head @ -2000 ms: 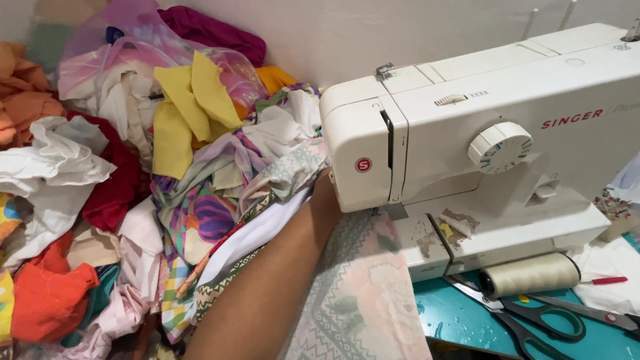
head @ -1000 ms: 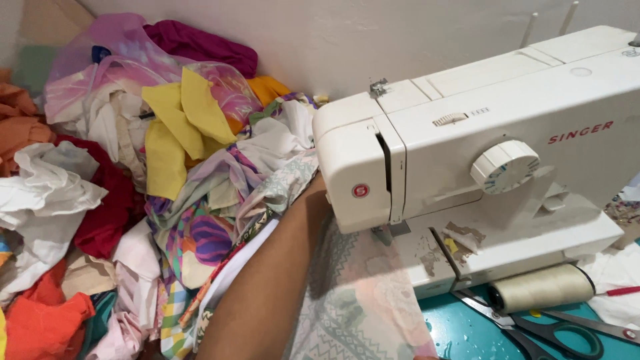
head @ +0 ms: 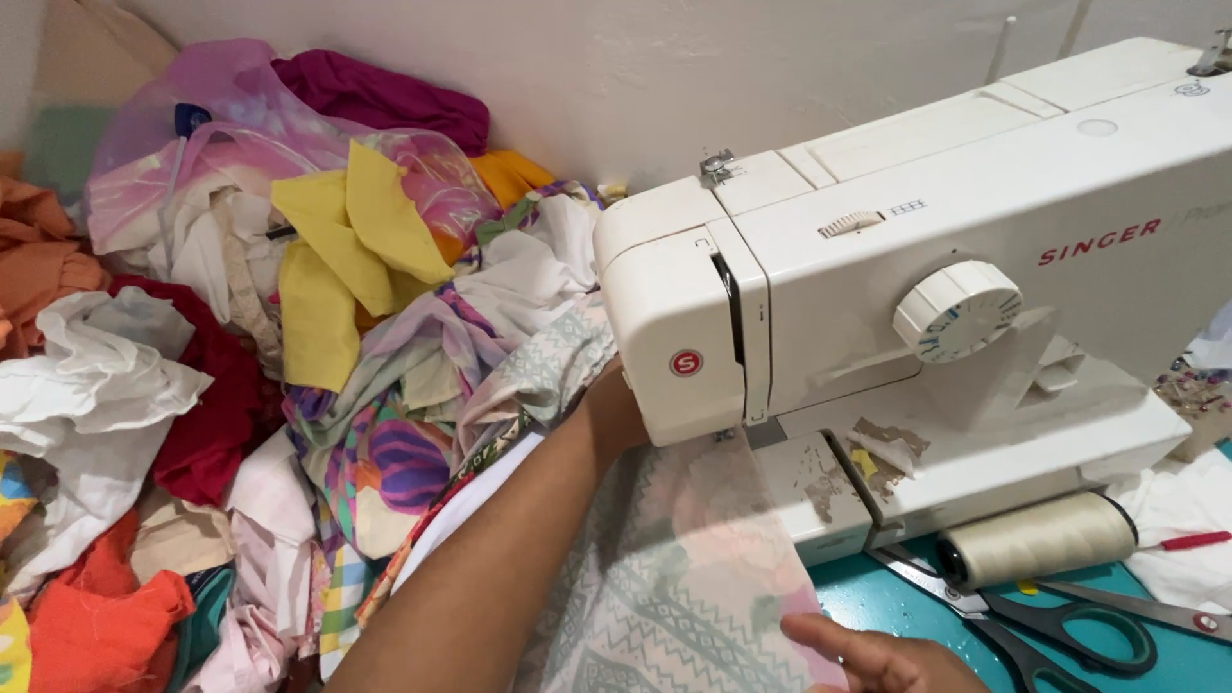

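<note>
A white Singer sewing machine [head: 847, 318] stands at the right, its needle area mostly hidden behind the head. Thin patterned fabric [head: 664, 577], grey zigzags with pink patches, runs from under the presser foot down to the lower edge of view. My left hand [head: 616, 404] reaches behind the machine's head on the far side of this fabric; its fingers are hidden. At the bottom, my right hand [head: 876, 654] has its thumb at the fabric's right edge, the other fingers partly cut off by the frame, so its grip is unclear.
A large heap of mixed cloth [head: 375, 462] fills the left, up to the wall [head: 616, 77]. On the turquoise table [head: 866, 602] lie a cream thread cone [head: 1039, 539], scissors [head: 1068, 626], another metal tool [head: 1155, 608] and white cloth [head: 1184, 510] with a red-handled item [head: 1196, 541].
My right hand has come into view at the bottom, at the fabric's edge. My left arm remains stretched behind the machine's head.
</note>
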